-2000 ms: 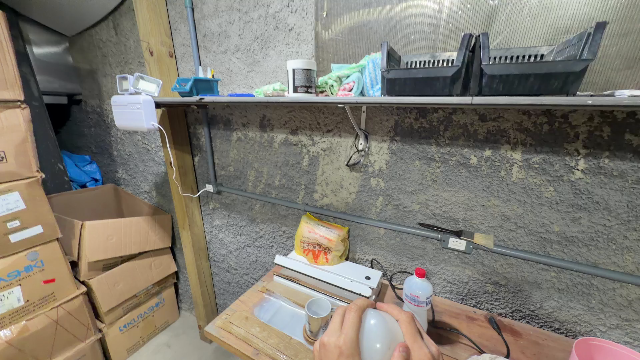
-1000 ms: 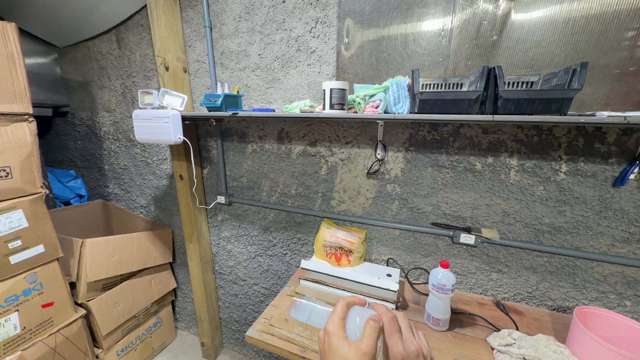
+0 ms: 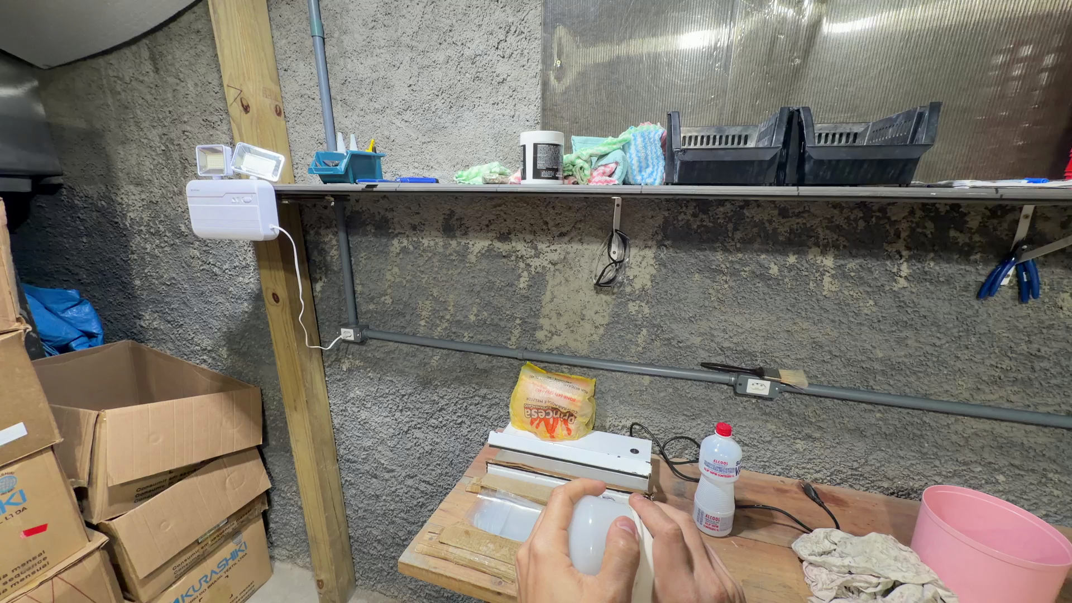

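My left hand (image 3: 563, 548) is wrapped around a rounded, translucent white object (image 3: 592, 532), its thumb and forefinger on either side. Beside it on the right, my right hand (image 3: 682, 557) has its bent fingers on a pale, flat-sided part (image 3: 645, 559) at that object's edge; whether the two parts are one piece I cannot tell. Both hands are over the front of a wooden workbench (image 3: 754, 574). Behind them lies a white bar-type heat sealer (image 3: 620, 453), with clear plastic film (image 3: 505, 514) to its left. A yellow printed plastic bag (image 3: 554, 402) leans on the wall behind the sealer.
An alcohol bottle (image 3: 717, 481) with a red cap, a black power cord (image 3: 812, 502), a crumpled rag (image 3: 867, 565) and a pink bucket (image 3: 988, 544) are to the right. Cardboard boxes (image 3: 180, 419) are stacked at left. Above runs a wall shelf (image 3: 502, 193) with black plastic bins (image 3: 729, 155).
The metal-looking cup seen beside my left hand two seconds ago no longer shows. My hands remain around the white object. The view has shifted right, bringing the rag and more of the bucket into sight.
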